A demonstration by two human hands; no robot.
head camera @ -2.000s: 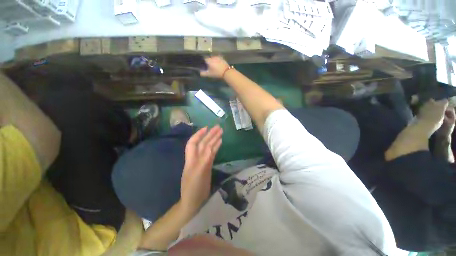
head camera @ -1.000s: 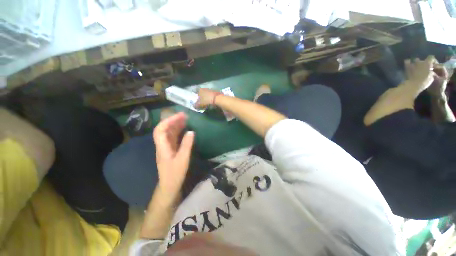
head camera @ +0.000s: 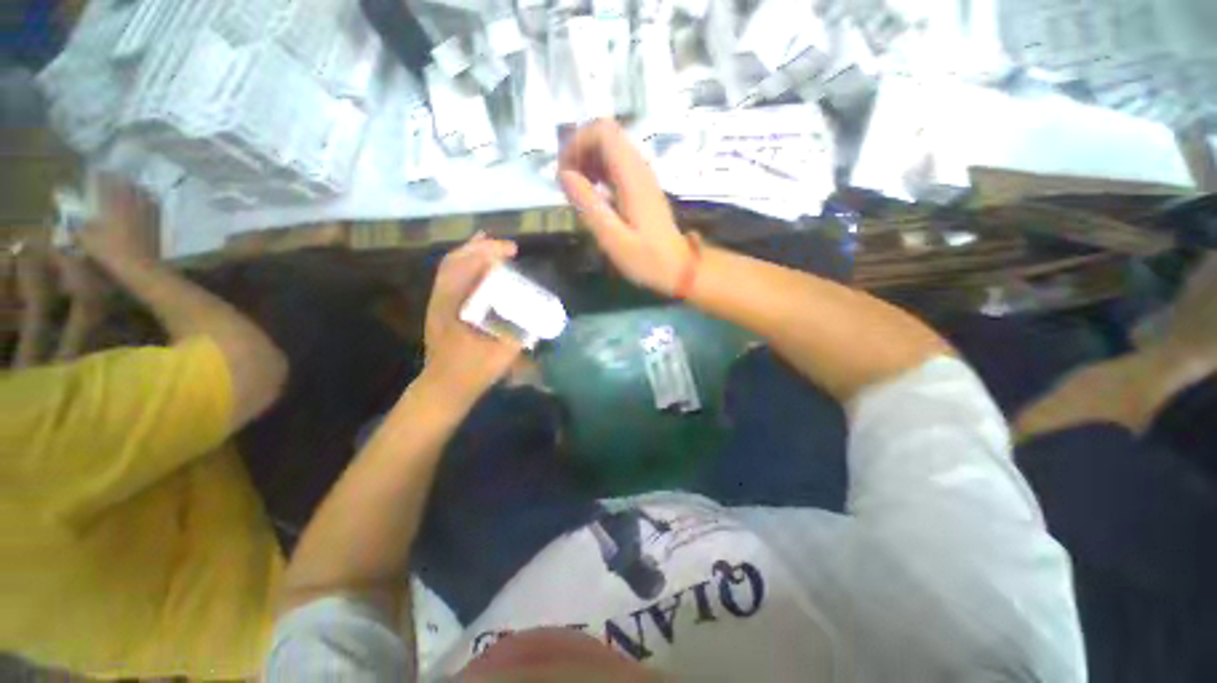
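My left hand (head camera: 467, 314) holds a small white carton (head camera: 514, 304) above the green surface, with an end turned toward the right. An opening or dark patch shows on the carton, but blur hides which. My right hand (head camera: 625, 207) is over the table's front edge, fingers loosely curled and apart, with nothing visible in it. A pale printed piece (head camera: 671, 370) lies on the green surface (head camera: 614, 427) between my knees.
White cartons (head camera: 594, 67) lie loosely on the table, with stacked white blocks (head camera: 254, 114) at left. Printed sheets (head camera: 747, 154) lie at the edge. A dark long object (head camera: 396, 34) is among them. People sit on both sides, one in a yellow shirt (head camera: 120, 494).
The white carton, low down and then in my right hand, is now in my left hand. My right hand has moved up to the table edge. The view has shifted to show more table.
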